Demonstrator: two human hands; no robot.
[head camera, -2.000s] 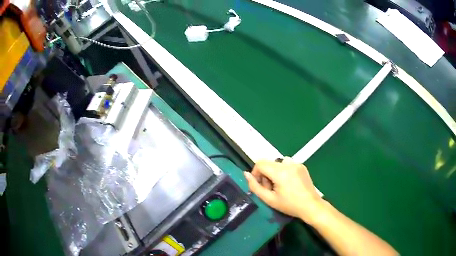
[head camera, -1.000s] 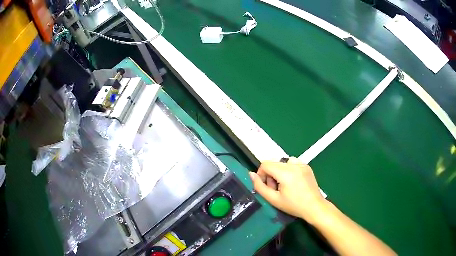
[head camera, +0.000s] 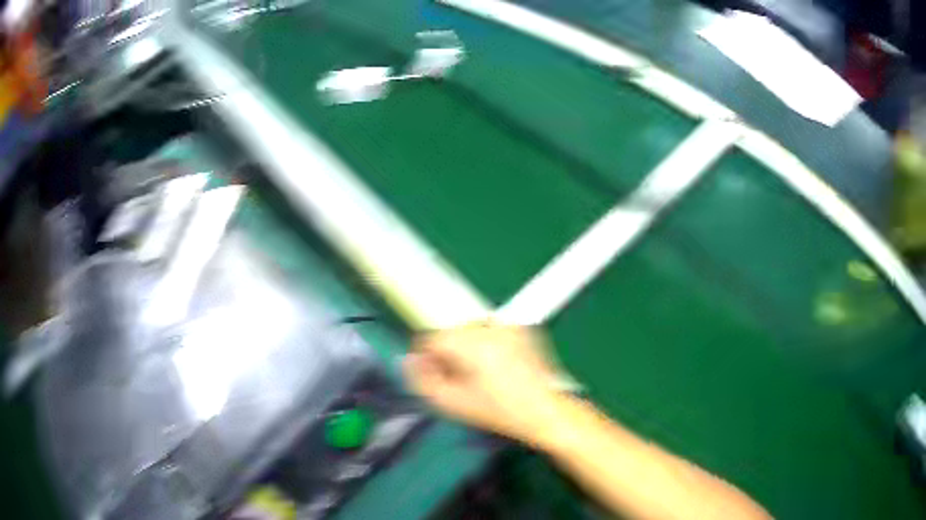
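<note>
The picture is blurred. My right hand (head camera: 487, 381) rests at the near end of the white divider bar (head camera: 624, 218), where it meets the conveyor side rail (head camera: 335, 193). Its fingers are curled; I cannot tell if they grip anything. A white power adapter (head camera: 355, 85) lies on the green conveyor belt (head camera: 437, 183) at the upper left, with its bundled cord (head camera: 438, 54) to its right. A clear plastic bag (head camera: 112, 355) lies on the grey machine top at the left. My left hand is out of the picture.
The machine's front panel carries a green push button (head camera: 349, 429). White blocks (head camera: 173, 218) stand at the machine's far corner. White paper (head camera: 782, 63) lies beyond the belt at the upper right. A pale object (head camera: 914, 421) shows at the right edge.
The view has shifted, so the machine, the belt things and my right hand appear further left. My right hand stays by the divider bar's near end. A pale object now shows at the right edge.
</note>
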